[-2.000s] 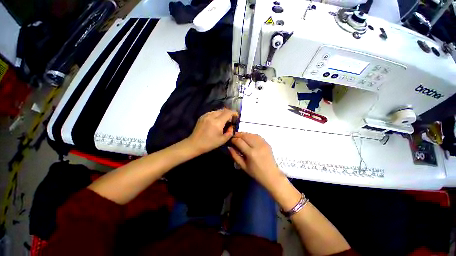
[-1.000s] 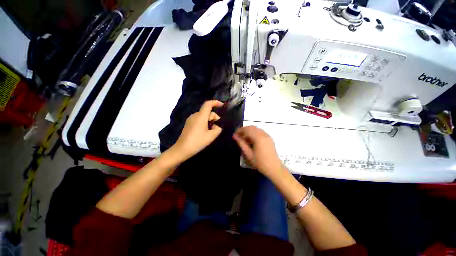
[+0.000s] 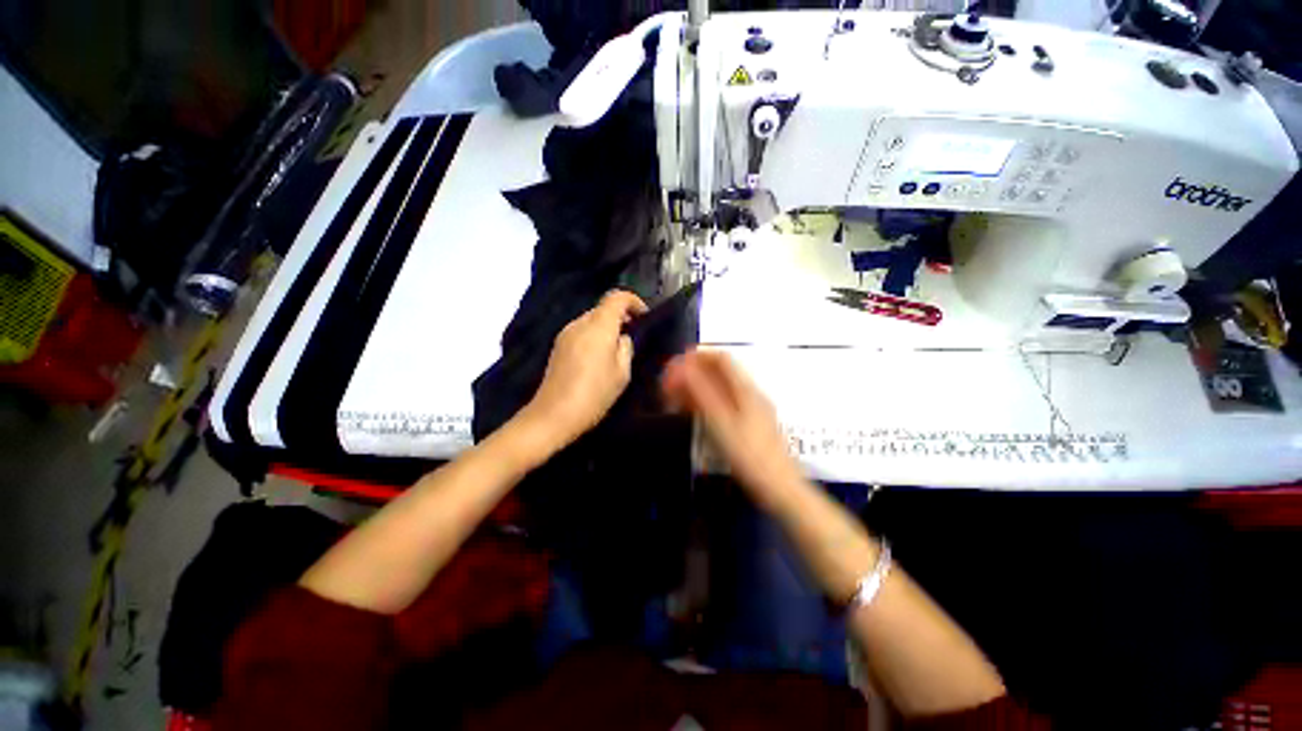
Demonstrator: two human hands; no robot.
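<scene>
A black part-made garment lies left of the needle area and hangs over the table's front edge toward the lap. Its edge runs to the presser foot of the white sewing machine. My left hand holds the cloth between thumb and fingers, just in front of the foot. My right hand is blurred, at the garment's right edge near the table front; whether it grips cloth I cannot tell.
Black strips lie parallel at the table's left end. Red-handled thread snips and dark scraps lie under the machine arm. A loose thread lies on the right of the table. A red crate stands at far left.
My left hand has closed on the cloth after being open a second ago. My right hand has stayed near the garment's right edge. The camera view has shifted slightly.
</scene>
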